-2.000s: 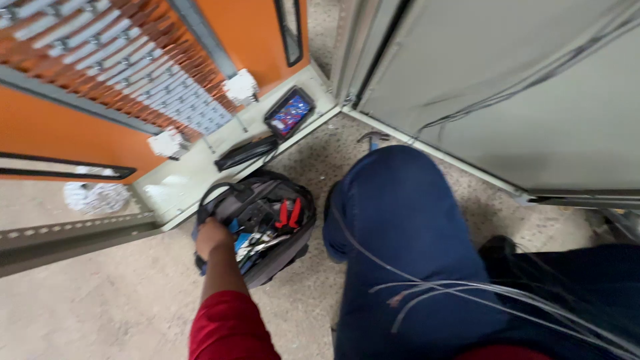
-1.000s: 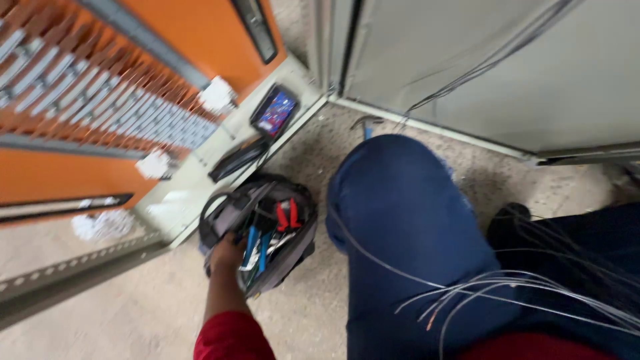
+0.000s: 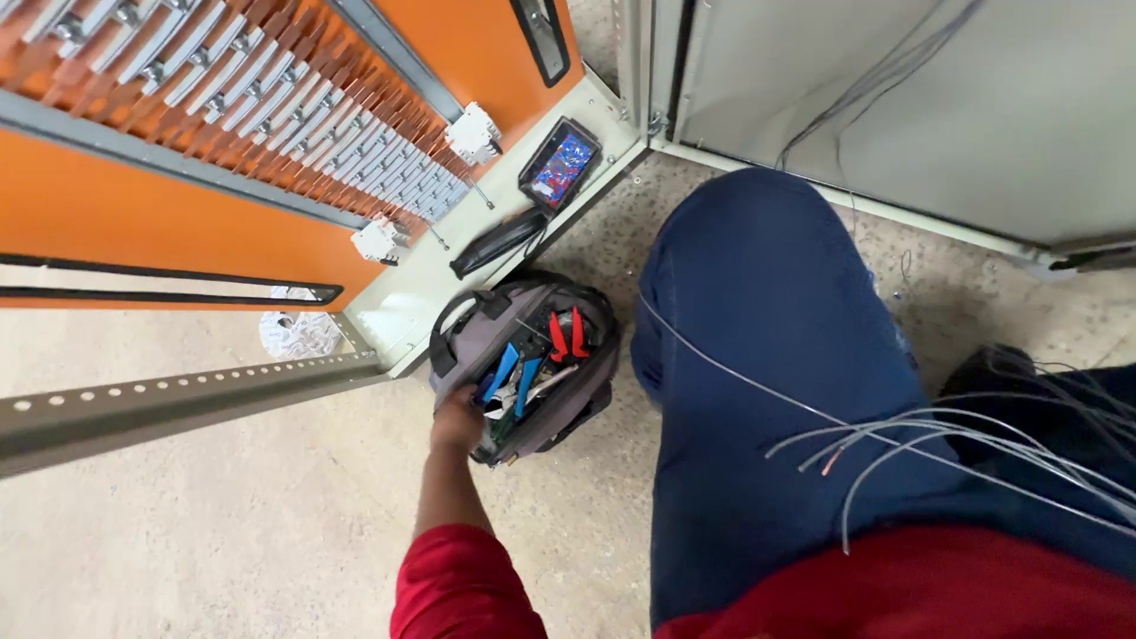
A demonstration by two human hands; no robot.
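My left hand (image 3: pixel 459 419) reaches over the near left rim of an open grey tool bag (image 3: pixel 469 330) on the floor. Its fingertips are hidden among the tools, beside a blue-handled hand tool (image 3: pixel 503 371), so any grip is unclear. A red-handled hand tool (image 3: pixel 578 332) lies farther right inside the bag, along with other tools partly hidden. Several thin grey wires (image 3: pixel 941 424) stretch across my thigh from the right; one shows a bare copper-coloured end. My right hand is out of view.
An open cabinet frame (image 3: pixel 195 404) holds orange panels (image 3: pixel 177 209) and copper busbars. On its base rest a box of red and blue crimp ferrules (image 3: pixel 562 164) and a black pouch (image 3: pixel 499 241). A grey panel (image 3: pixel 887 106) stands right; a white roll (image 3: pixel 297 335) lies left.
The blue-handled tool shows more fully in the bag than two seconds ago. My left hand has stayed at the bag's near left side.
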